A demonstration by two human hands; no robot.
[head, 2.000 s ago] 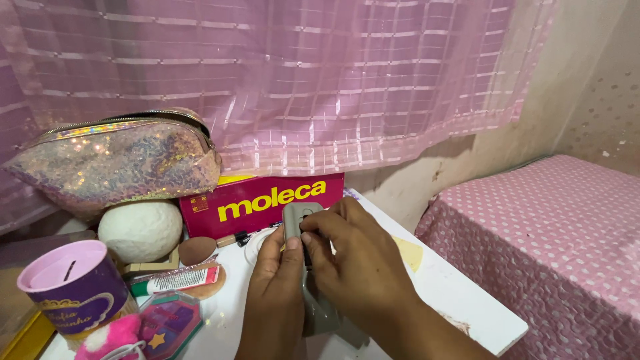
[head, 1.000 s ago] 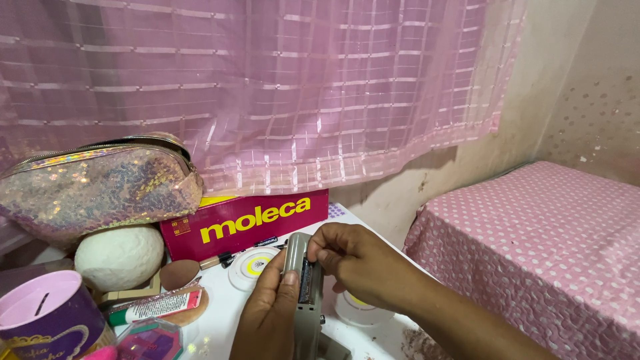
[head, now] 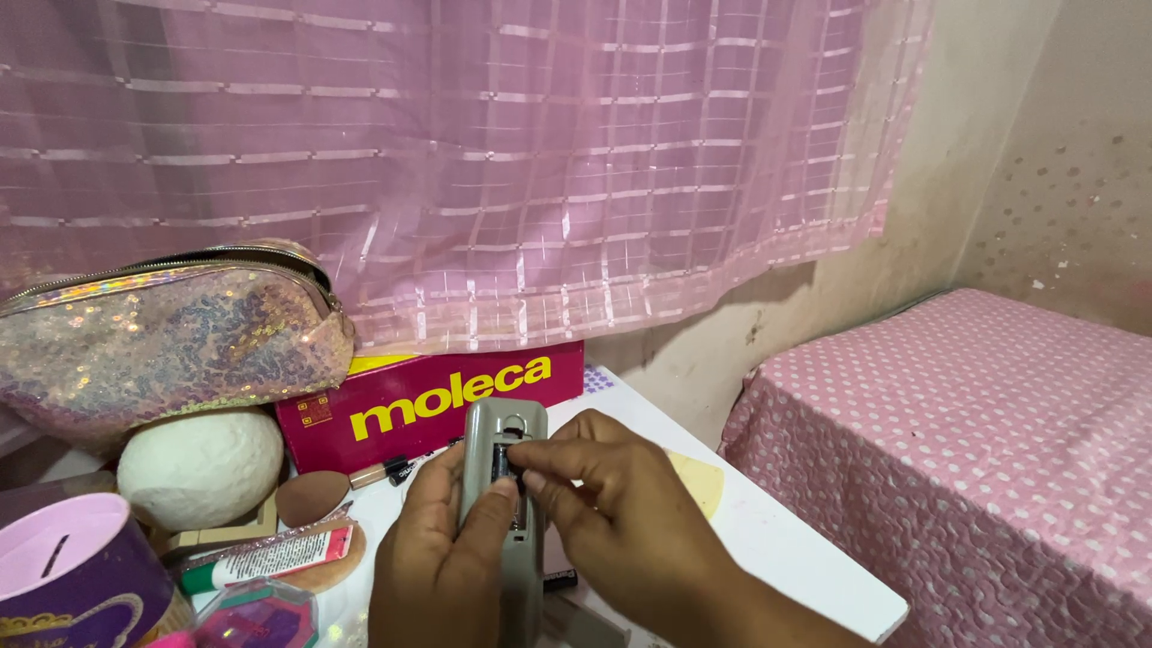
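A grey plastic remote control (head: 504, 414) stands nearly upright in the middle of the head view, its battery compartment uncovered and facing me. My left hand (head: 454, 540) grips it from the left, with the thumb on a dark battery (head: 501, 461) in the compartment. The thumb and index finger of my right hand (head: 621, 513) touch the compartment from the right, at the battery's upper part. Below the right hand, another black battery (head: 560, 580) lies on the white table (head: 765, 549). A further black battery (head: 405, 472) lies by the box behind the left hand.
A magenta shoe box (head: 432, 405) stands behind the hands. To the left are a sequined pouch (head: 171, 333), a white rounded object (head: 202, 463), a brown makeup sponge (head: 310, 499), a tube (head: 270, 558) and a purple coin bank (head: 81, 576). A pink-covered bed (head: 945, 414) stands at right.
The remote has turned so that its open battery compartment faces me more fully. Both hands stay on it. A battery on the table below my right hand has come into sight.
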